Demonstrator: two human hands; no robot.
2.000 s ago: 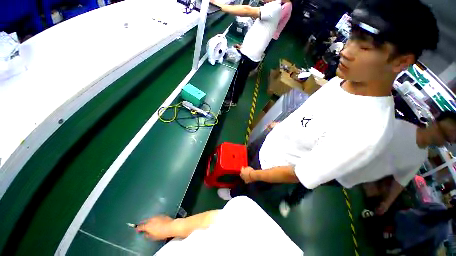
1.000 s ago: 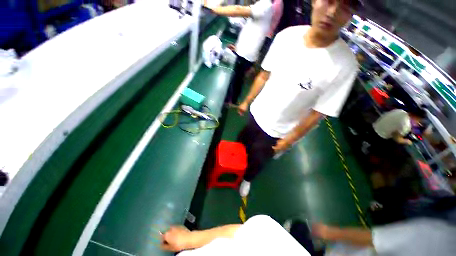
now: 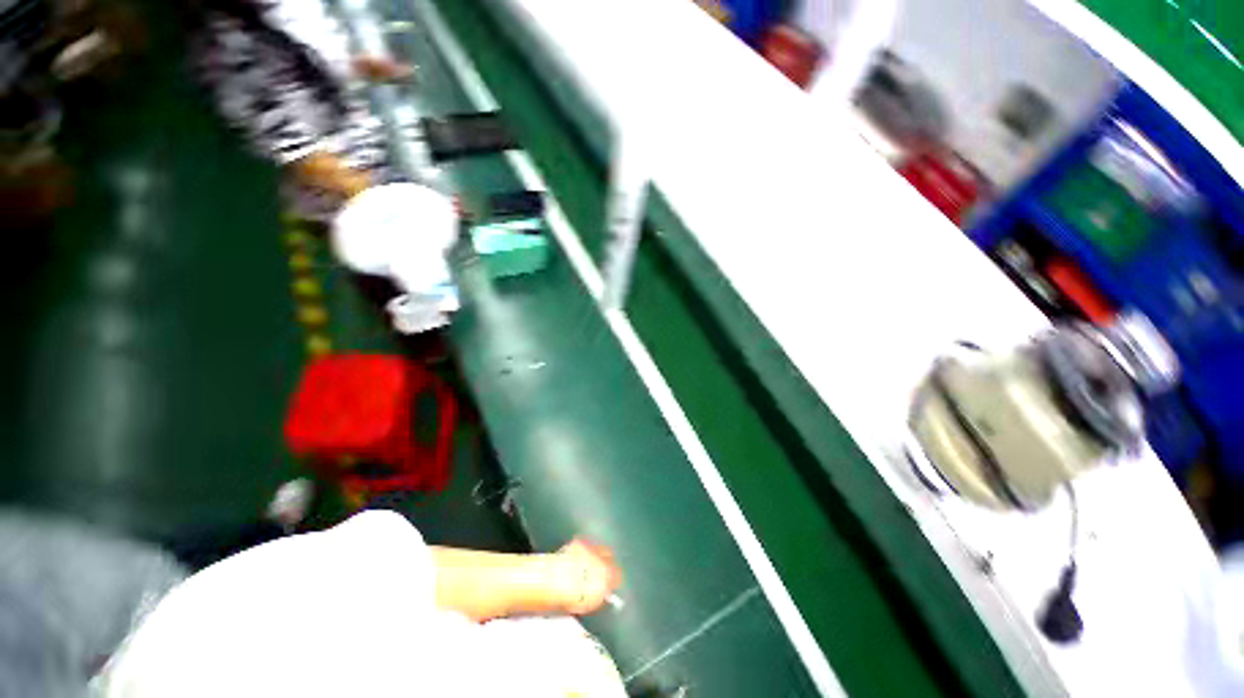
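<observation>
My left hand (image 3: 584,575) reaches from a white sleeve at the bottom onto the green bench (image 3: 573,409). It is blurred. A small pale tip shows at its fingers; whether it holds anything cannot be told. My right hand is not in view. A red stool (image 3: 358,416) stands on the floor left of the bench.
A cream canister (image 3: 1003,423) with a black plug (image 3: 1060,614) is on the raised white shelf (image 3: 764,177). A teal box (image 3: 512,248) and a blurred white rounded thing (image 3: 396,235) are farther along. A person in patterned clothing (image 3: 280,89) is beyond; blue bins (image 3: 1160,259) are right.
The view has swung round along the line, so the bench now lies to the right. My right hand, seen on the bench earlier, has left the picture; my left hand now shows there.
</observation>
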